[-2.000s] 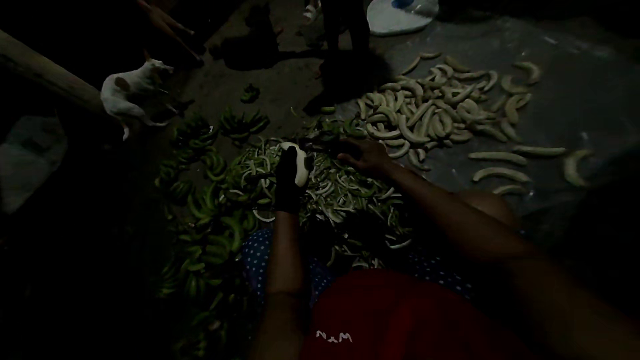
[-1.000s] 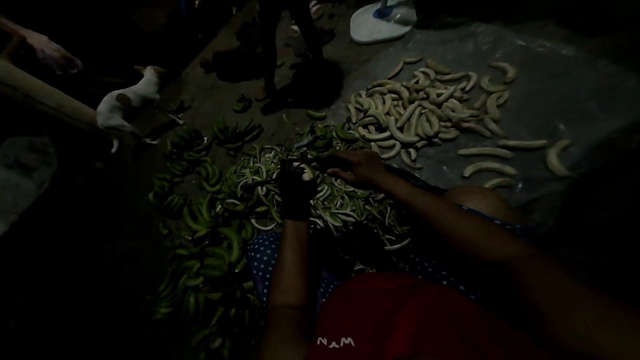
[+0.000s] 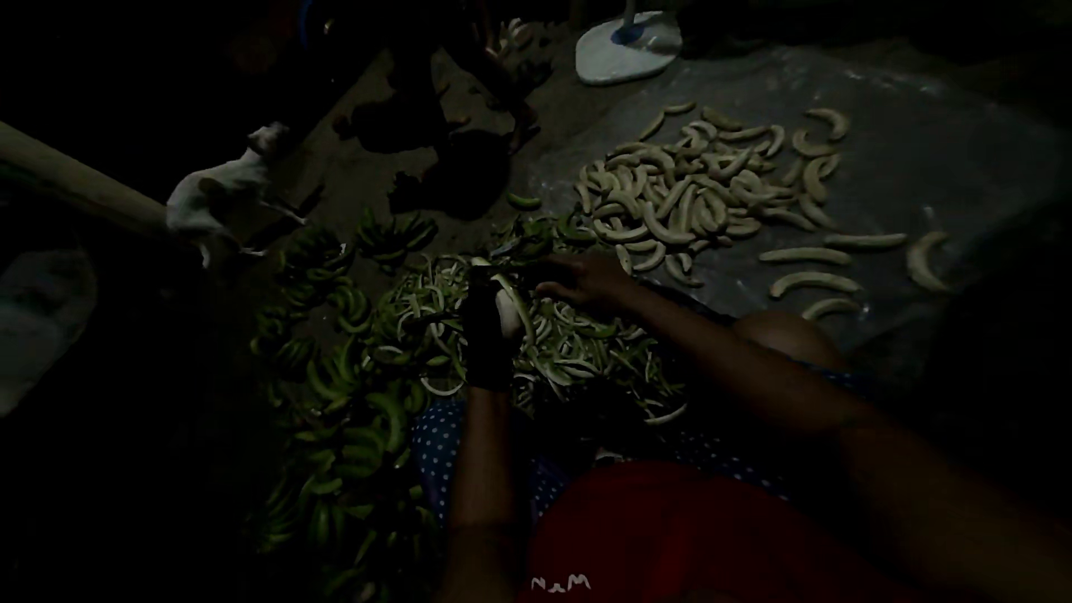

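Note:
My left hand (image 3: 487,331), in a dark glove, is closed around a partly peeled green banana (image 3: 509,314), whose pale flesh shows beside the fingers. A strip of green peel (image 3: 523,310) hangs along its right side. Just to the right, my right hand (image 3: 590,280) is bare and grips a dark, thin tool, perhaps a knife, whose shape is lost in the gloom. Beneath both hands spreads a heap of banana peels (image 3: 578,364).
Peeled bananas (image 3: 687,197) lie piled on a plastic sheet (image 3: 904,159). Bunches of green bananas (image 3: 360,452) cover the ground at left. A white and brown dog (image 3: 222,193) stands beside a pale pole (image 3: 75,180). A person's legs (image 3: 494,79) and a white stand base (image 3: 628,52) are beyond.
A peel strip now hangs beside the banana in my left hand. The dog has raised its head from its pose one second ago. The person's legs beyond have shifted.

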